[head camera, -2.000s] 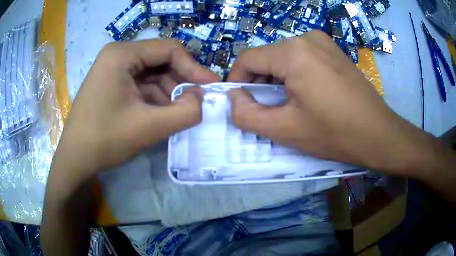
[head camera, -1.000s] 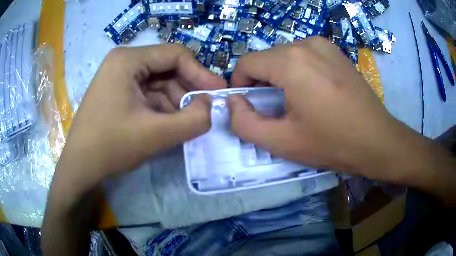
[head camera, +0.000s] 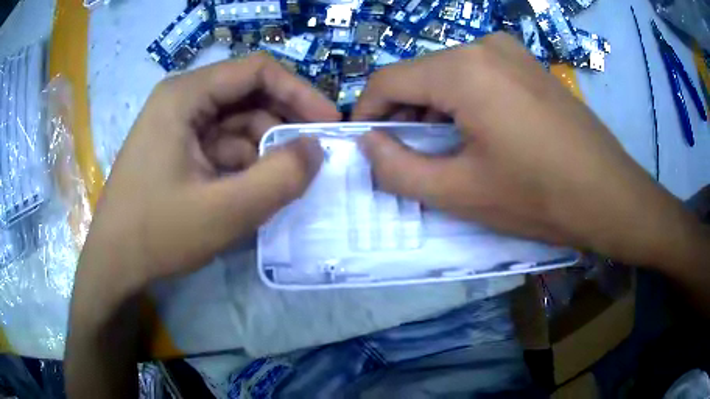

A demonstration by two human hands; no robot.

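Note:
A white case shell [head camera: 335,226], a shallow rectangular tray ribbed inside, is held with its open side towards me above the bench's near edge. My left hand [head camera: 195,164] grips the far long rim near the left corner, thumb inside and fingers behind. My right hand [head camera: 483,148] pinches the same rim just to the right, thumb inside, and its palm covers the shell's upper right part. Both thumbs press close together beside a small detail on the inner wall. Whether a small part is between the fingertips cannot be told.
A heap of blue circuit boards [head camera: 311,48] lies behind the hands. Blue-handled nippers [head camera: 676,90] and a thin dark rod [head camera: 648,86] lie right. Bagged white shells [head camera: 19,140] and crinkled plastic are left. Orange tape [head camera: 72,101] crosses the bench. A cardboard box [head camera: 592,335] is below right.
The shell dipped nearer to me and slightly right, tilting, then came back up and left to lie nearly level. Both hands kept their grip on the rim. The whole view has shifted slightly.

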